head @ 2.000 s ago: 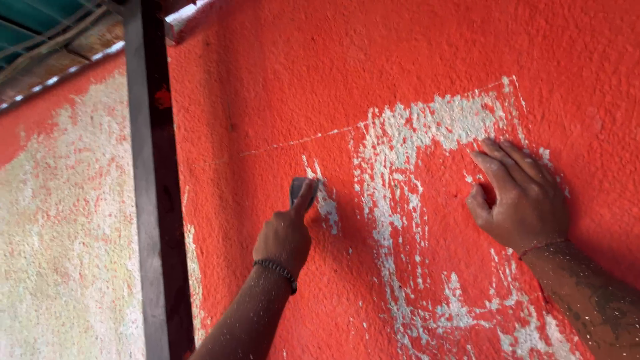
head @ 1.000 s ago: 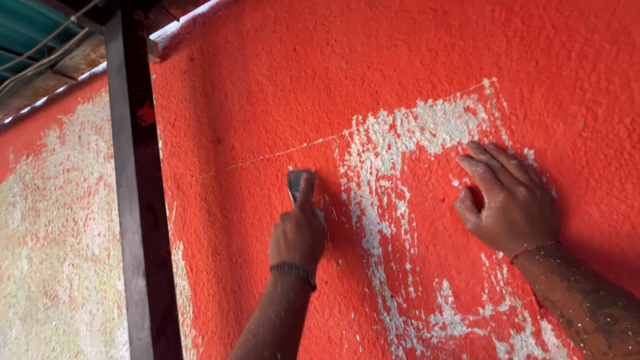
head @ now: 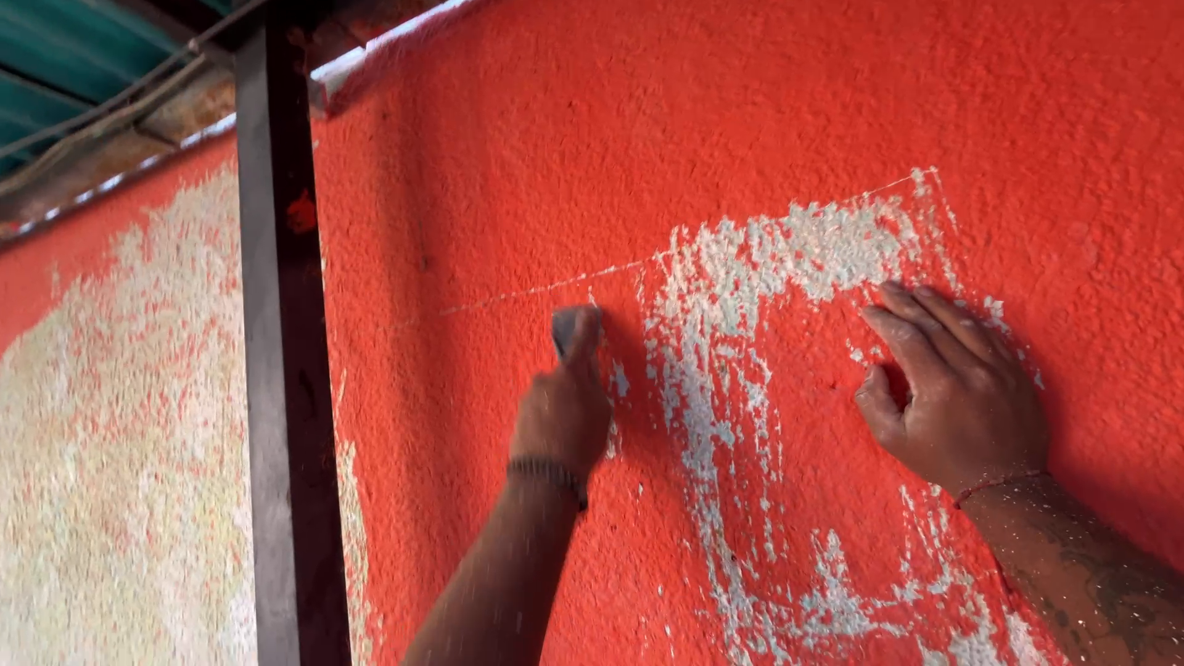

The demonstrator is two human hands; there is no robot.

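My left hand [head: 564, 412], with a dark beaded bracelet at the wrist, grips a small dark scraper [head: 564, 331], its index finger pressed along the tool. The scraper lies against the rough red-painted wall [head: 518, 185], just under a thin scratched line [head: 546, 286]. Most of the scraper is hidden by the fingers. To the right, my right hand [head: 962, 388] rests on the wall with nothing in it, fingertips just below a band of bared pale plaster [head: 832, 245]. A scraped strip [head: 698, 416] runs down between the two hands. Pale flecks dot the right forearm.
A dark metal post [head: 277, 370] stands upright left of the hands. Beyond it, another stretch of wall [head: 120, 444] is largely stripped to pale plaster. Cables [head: 120, 111] and green corrugated roofing [head: 102, 55] show at the upper left.
My left hand has shifted on the wall with the scraper still in it, its path up or down not plain. My right hand stays at the same patch.
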